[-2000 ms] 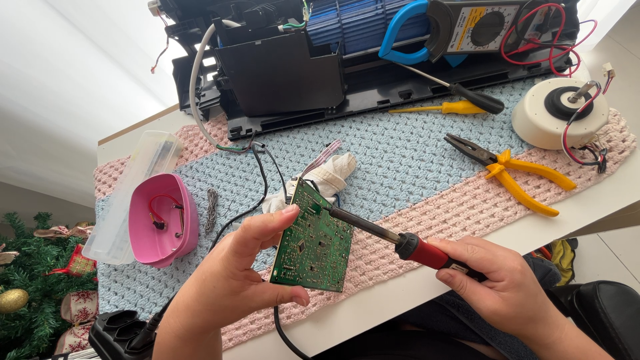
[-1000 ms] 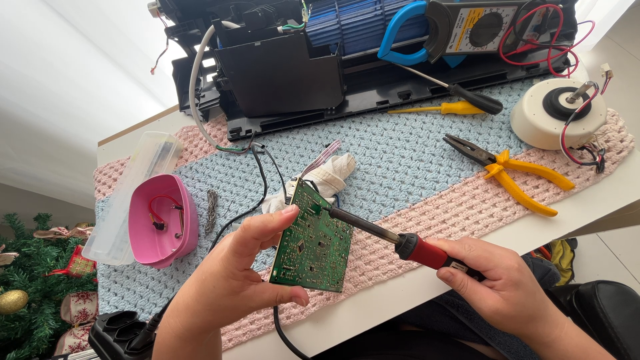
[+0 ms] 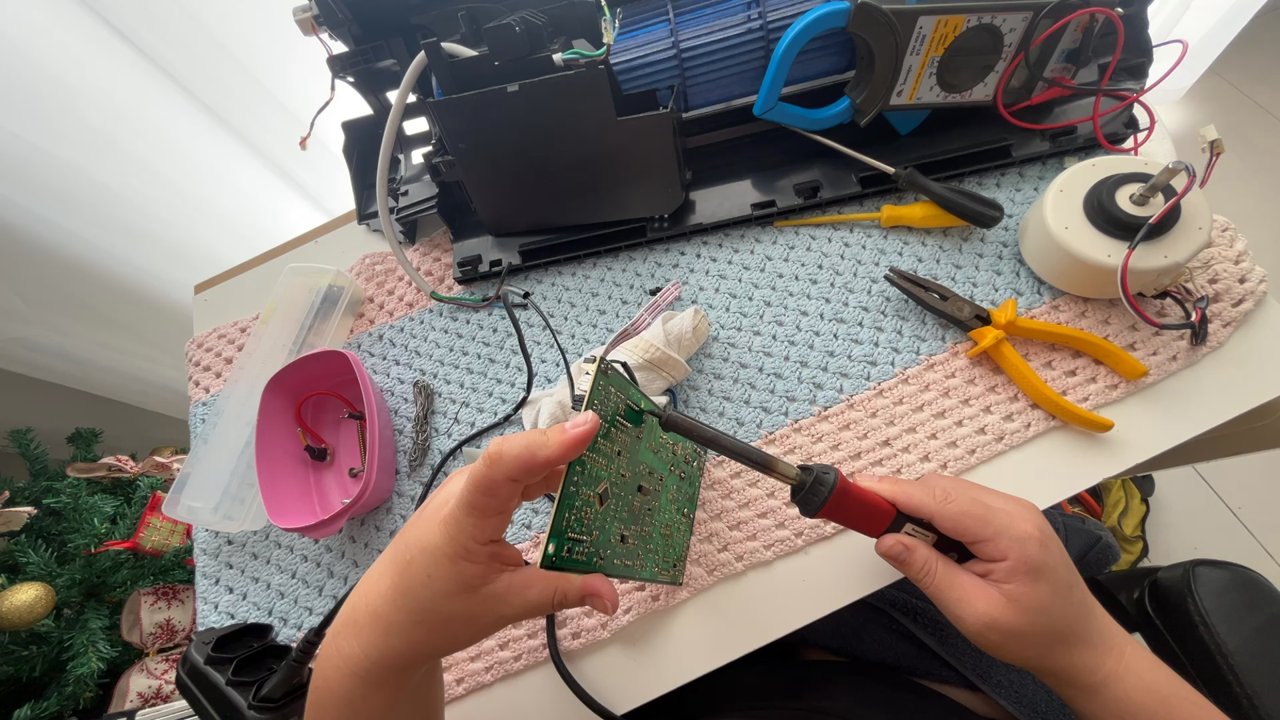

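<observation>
My left hand (image 3: 480,540) grips a green printed circuit board (image 3: 625,490) by its left edge, thumb at the bottom corner, with the board tilted up above the table. In my right hand (image 3: 970,550) is a soldering iron (image 3: 850,500) with a red and black handle. Its tip meets the board, or lies very close to it, near the upper edge. Behind the board rests a folded off-white cloth (image 3: 665,350), and a bundle of pale wires (image 3: 645,315) rises by the board's top. A black cable runs behind the board and down below it.
A crocheted mat (image 3: 780,340) bears a pink container (image 3: 375,450), a clear plastic case (image 3: 240,430), yellow-handled pliers (image 3: 1000,335), two screwdrivers (image 3: 920,214) and a white motor (image 3: 1090,230). Behind stand a black appliance housing (image 3: 560,160) and a clamp meter (image 3: 940,60). A power strip (image 3: 240,670) is lower left.
</observation>
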